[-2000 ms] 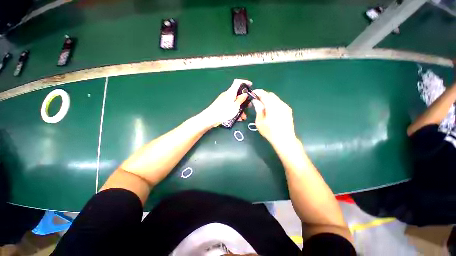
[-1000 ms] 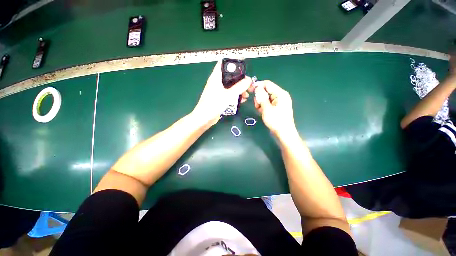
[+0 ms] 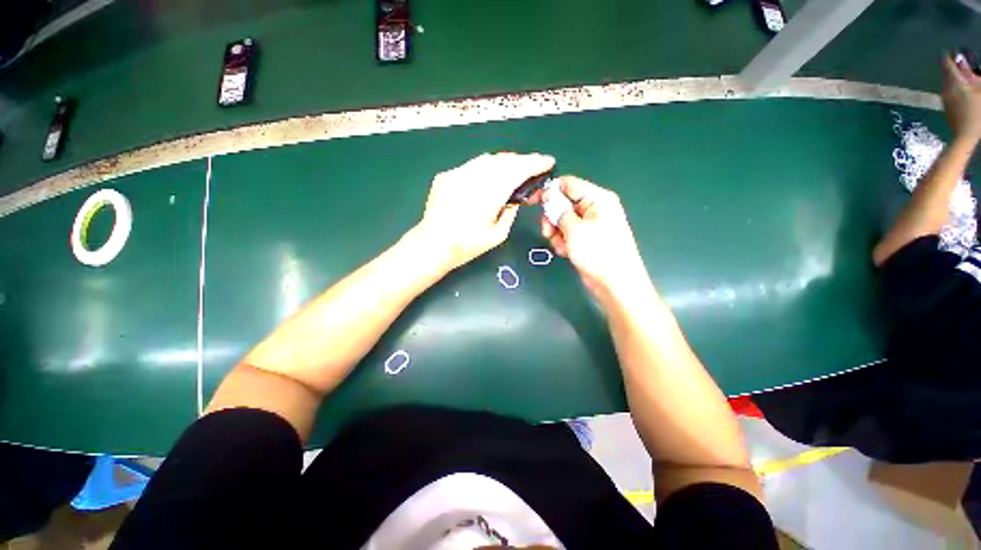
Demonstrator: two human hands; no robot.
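Note:
My left hand (image 3: 473,206) is closed over a black handset (image 3: 529,191) above the green bench; only a small dark part of the handset shows at the fingertips. My right hand (image 3: 592,228) is just right of it, fingertips pinching a small white piece (image 3: 556,204) beside the handset's visible end. Whether the piece touches the handset is unclear. White rings lie on the bench below the hands: one near the right hand (image 3: 540,257), one left of it (image 3: 508,277), and one nearer me (image 3: 397,362).
A tape roll (image 3: 123,228) lies at left. A pale metal strip (image 3: 323,125) edges the conveyor, which carries several handsets (image 3: 236,72). A grey post (image 3: 807,45) stands at upper right. A neighbouring person's arm (image 3: 927,199) is at far right by a heap of white rings (image 3: 918,154).
My left hand has turned over the handset, hiding its face and round disc. My right hand stays close beside it. The conveyor handsets have shifted left, and the neighbour's hand has moved up.

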